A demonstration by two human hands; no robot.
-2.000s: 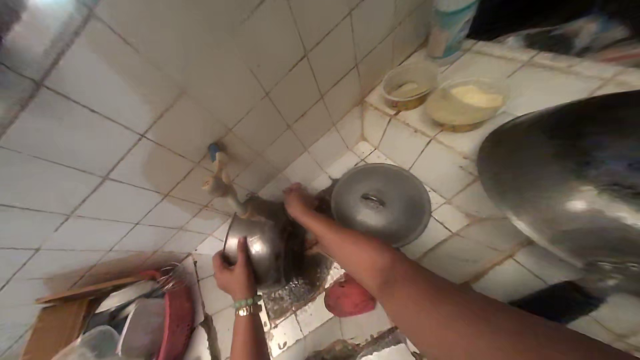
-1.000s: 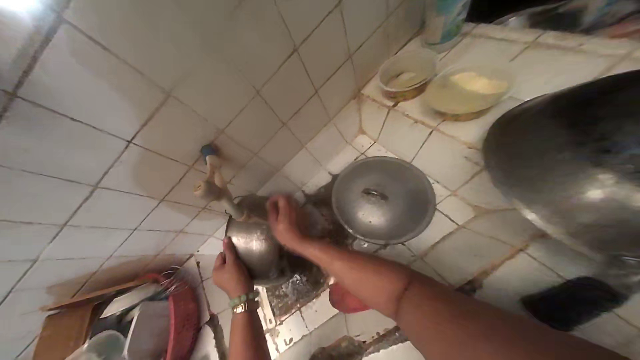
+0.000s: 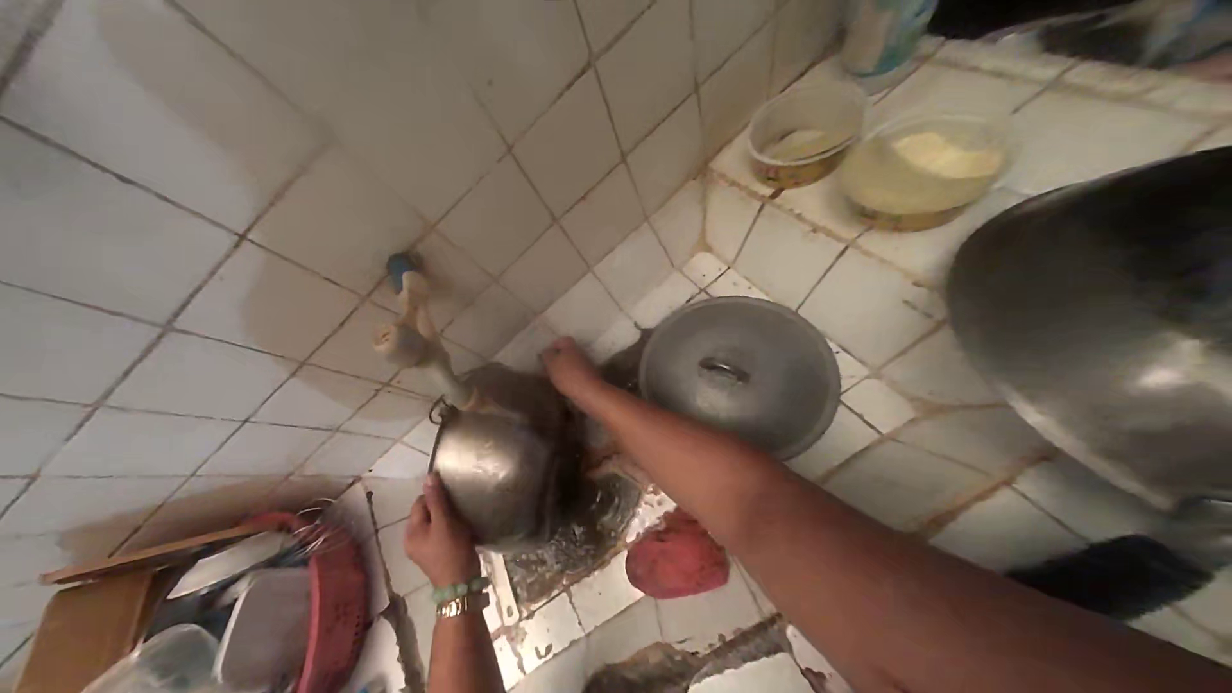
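Note:
Under a plastic faucet (image 3: 412, 339) on the tiled wall, a metal pot (image 3: 493, 472) is tilted over the sink basin (image 3: 587, 525). My left hand (image 3: 440, 534), with bracelets at its wrist, grips the pot's left side. My right hand (image 3: 570, 371) reaches past the pot's far side, near the wall; what its fingers touch is hidden. Right of the hand lies a round metal lid (image 3: 741, 375) with a small loop handle. A red cloth or pad (image 3: 678, 555) rests on the tiles below my right forearm.
A red basket (image 3: 337, 602) of dishes stands at lower left beside a wooden board (image 3: 159, 555). On the tiled ledge are two plastic tubs (image 3: 807, 135) (image 3: 924, 168) and a bottle (image 3: 885, 38). A large metal wok or pan (image 3: 1107, 327) sits right, above a black object (image 3: 1116, 576).
My right hand has moved from over the pot's opening to its far side, near the wall. My left hand stays on the pot.

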